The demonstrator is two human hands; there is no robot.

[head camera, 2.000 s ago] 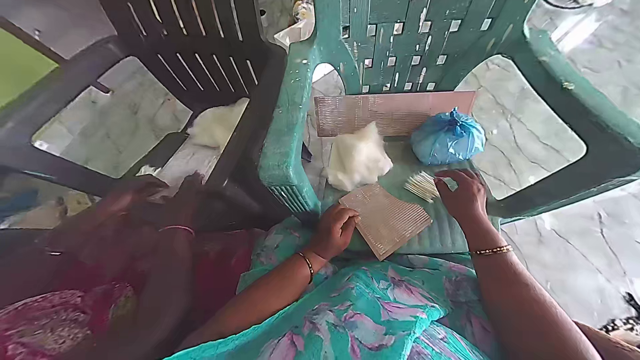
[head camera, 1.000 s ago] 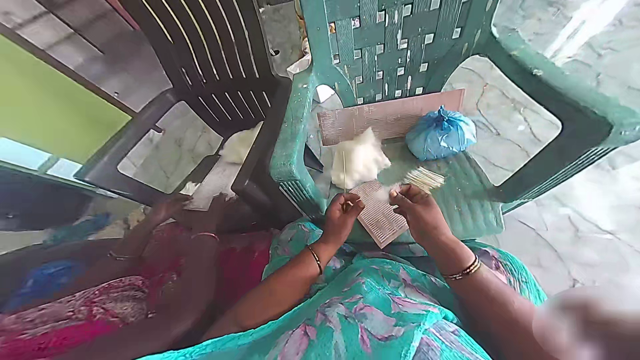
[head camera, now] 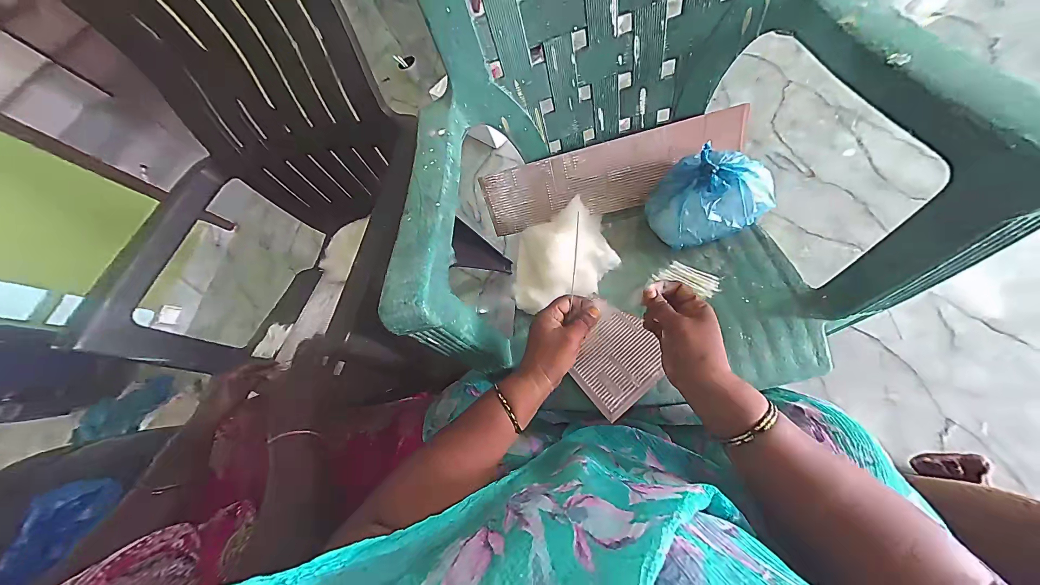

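My left hand [head camera: 562, 335] grips a thin stick [head camera: 576, 252] that points up in front of a fluffy mass of white cotton [head camera: 556, 258]. A faint wisp, seemingly cotton, shows between my hands. My right hand [head camera: 684, 333] has its thumb and fingertips pinched together; whether they hold some of that wisp I cannot tell. Just behind those fingers lies a bundle of short pale sticks or wicks [head camera: 691, 279]. Below and between the hands, a ribbed brown board [head camera: 619, 366] rests on the seat of the green plastic chair [head camera: 780, 313].
A knotted blue plastic bag [head camera: 710, 199] sits on the seat at the right, before a longer ribbed board [head camera: 617, 166] leaning at the back. At left, another person's hands [head camera: 244, 382] are near a dark plastic chair [head camera: 370, 284] holding more cotton [head camera: 345, 248].
Two seconds ago my left hand was on the ribbed board and my right hand at the pale bundle. Both hands have since come together above the board, the left now gripping the thin stick.
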